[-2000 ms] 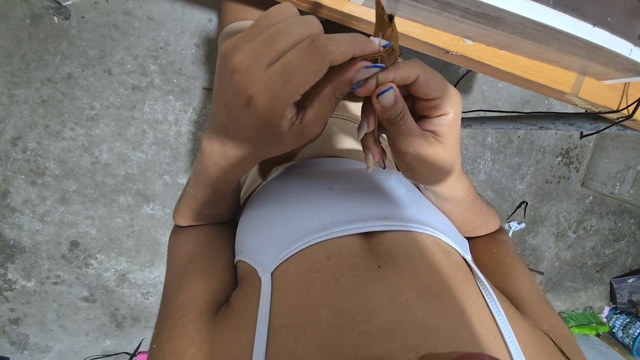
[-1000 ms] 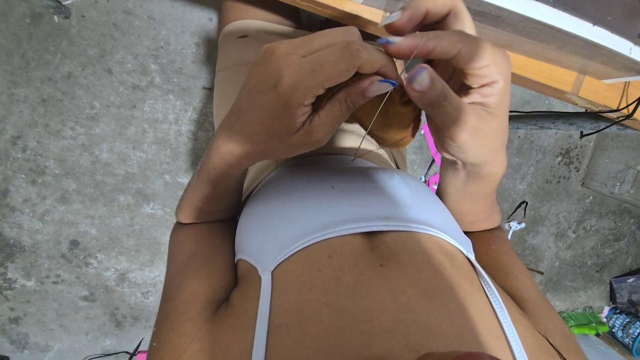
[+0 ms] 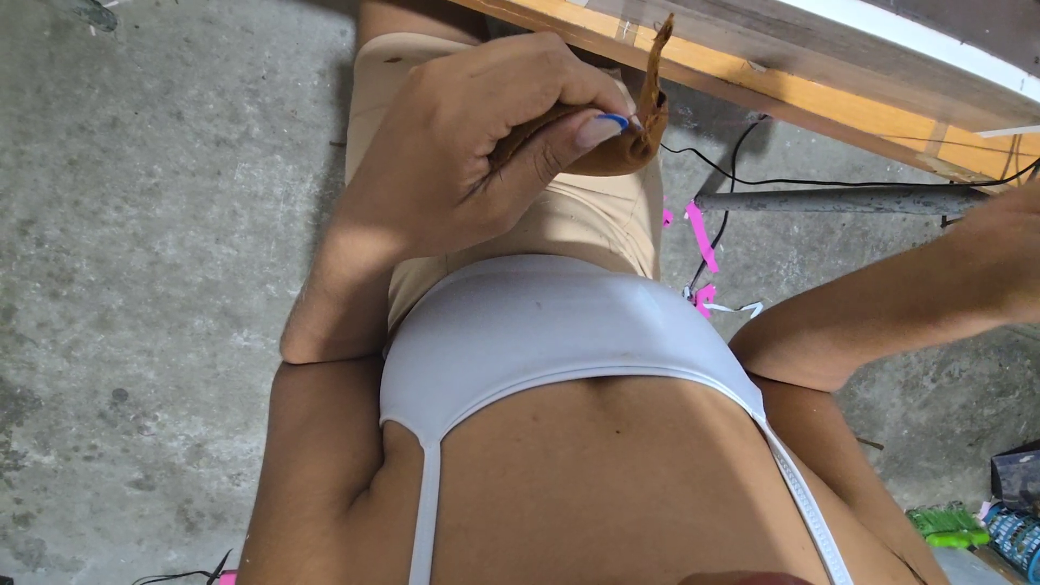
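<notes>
My left hand (image 3: 520,146) is above my lap, thumb and fingers pinched on a folded piece of brown material (image 3: 613,158), perhaps leather or felt. A narrow ragged strip of it sticks up past the fingertips. At the right edge of the head view is my right hand (image 3: 1007,244), raised well away from the brown piece. Its fingers are cut off by the frame and blurred, so what it holds cannot be seen. Beige shorts (image 3: 577,223) lie under the left hand.
A wooden table edge (image 3: 756,85) runs across the upper right. Below it are a grey metal bar (image 3: 837,201), black cables (image 3: 812,183) and pink strips (image 3: 701,236) over the concrete floor (image 3: 162,244). A green brush-like item (image 3: 951,524) lies at the lower right.
My right hand has moved from beside the left hand out to the right edge. One second ago a thin needle-like or thread-like line showed between the hands. The left hand still holds the brown piece.
</notes>
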